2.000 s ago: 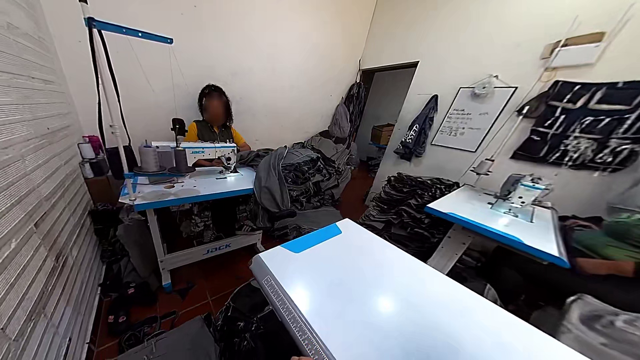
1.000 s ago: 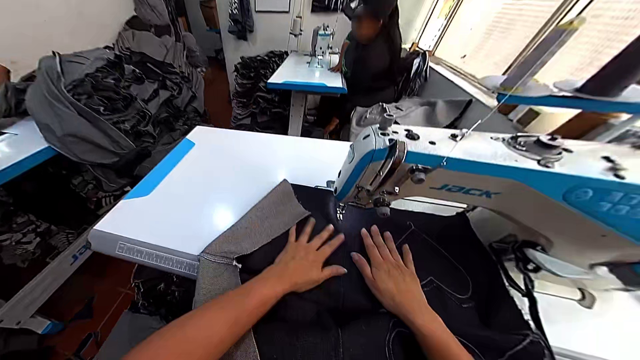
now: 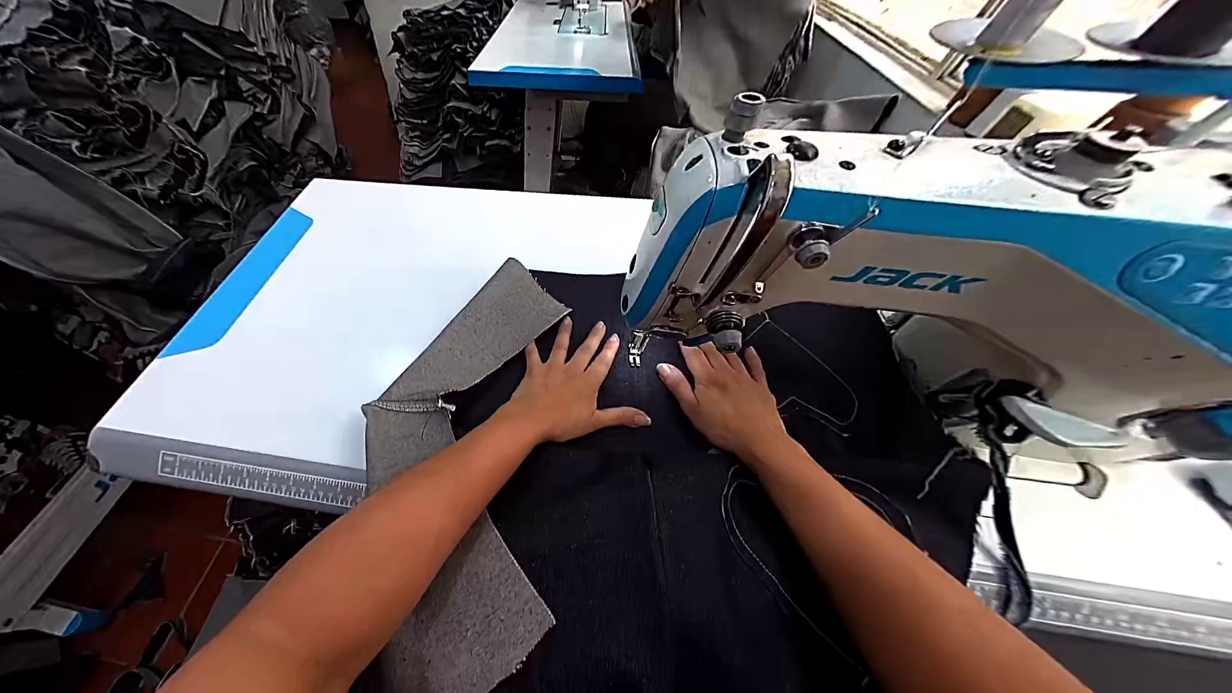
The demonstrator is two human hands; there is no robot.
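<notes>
Dark denim fabric (image 3: 597, 539) lies under the head of a white and blue Jack sewing machine (image 3: 895, 241), with one edge folded over to its grey side (image 3: 472, 337). My left hand (image 3: 568, 385) rests flat on the denim, left of the presser foot (image 3: 636, 348), fingers apart. To the right of the foot, my right hand (image 3: 722, 395) lies palm down on the same cloth, its fingertips near the machine's head. Pale stitched curves (image 3: 818, 385) show on the denim beyond and beside my right hand. Neither hand grips anything.
The white tabletop (image 3: 385, 260) has a blue strip and a ruler (image 3: 260, 478) along its front edge. Heaps of dark and grey fabric (image 3: 144, 144) fill the left side. Another sewing table (image 3: 553, 48) stands behind, and thread cones on a blue rack (image 3: 1107, 77) are at upper right.
The view has swung a lot since the oldest frame, which shows neither hand clearly. From one second ago, both hands remain spread on the denim on either side of the presser foot.
</notes>
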